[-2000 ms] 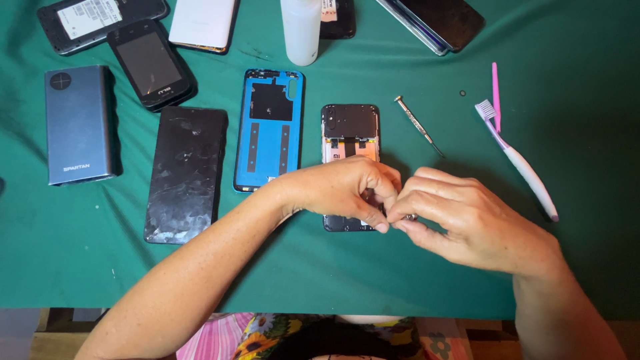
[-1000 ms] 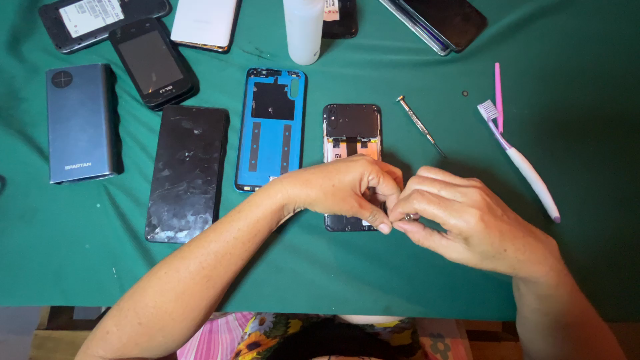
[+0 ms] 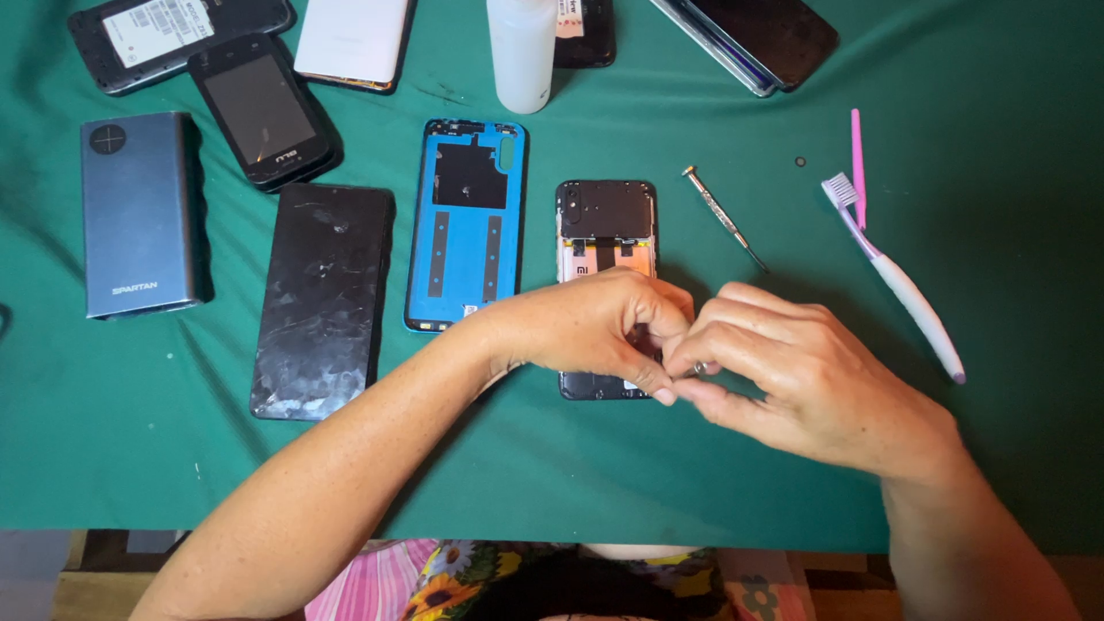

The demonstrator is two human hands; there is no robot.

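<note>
An opened smartphone [image 3: 606,209], its battery and inner black covers exposed, lies on the green cloth. Over its lower half is my left hand [image 3: 604,328], thumb and fingertips meeting those of my right hand [image 3: 785,371]. A small shiny metal piece [image 3: 699,368] shows between the fingers of my right hand; its kind cannot be made out. Whatever the left fingertips pinch is hidden. Above my right hand lies a precision screwdriver [image 3: 724,217]. The blue phone back cover [image 3: 466,224], inner side up, rests left of the opened phone.
A scuffed black phone [image 3: 321,302], a power bank [image 3: 138,216] and a small phone [image 3: 263,108] lie left. At the back stand a white bottle [image 3: 523,56] and more phones [image 3: 768,39]. Right are a toothbrush [image 3: 914,302], a pink stick [image 3: 857,164] and a small dark ring [image 3: 800,161].
</note>
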